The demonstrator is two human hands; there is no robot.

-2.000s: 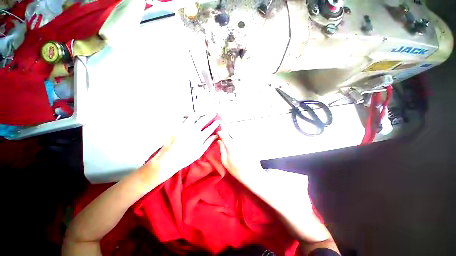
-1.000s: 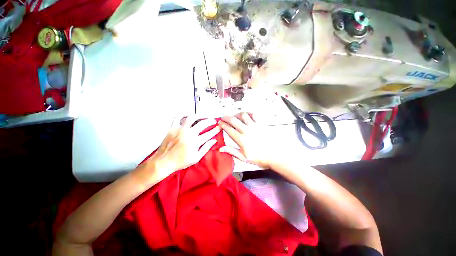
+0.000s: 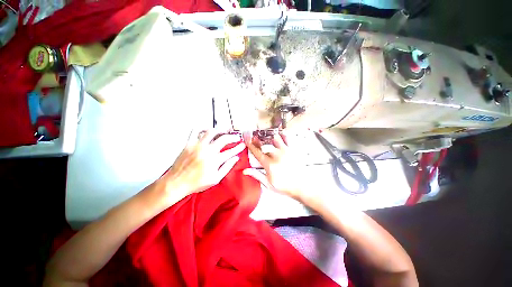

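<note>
The red garment piece (image 3: 216, 224) runs from my lap up over the table edge to the needle area of the white-cream sewing machine (image 3: 387, 95). My left hand (image 3: 205, 160) lies on the cloth's left side, fingers bent over its upper end. My right hand (image 3: 272, 162) is at the cloth's right edge, with fingertips close to the presser foot area. The cloth's narrow upper end lies between both hands. Glare and my fingers hide the exact needle point and the seam.
Black-handled scissors (image 3: 352, 168) lie under the machine arm. Red strips (image 3: 422, 176) hang at the table's right end. A side tray (image 3: 72, 120) at left holds red cloth and a round yellow-gold tin (image 3: 42, 58). A pale patterned piece (image 3: 317, 246) shows below the table edge.
The view has shifted, so table and machine sit lower and more of the back shows. My right hand's fingers have spread from the cloth's tip toward the presser foot. The cloth's upper end remains between my hands.
</note>
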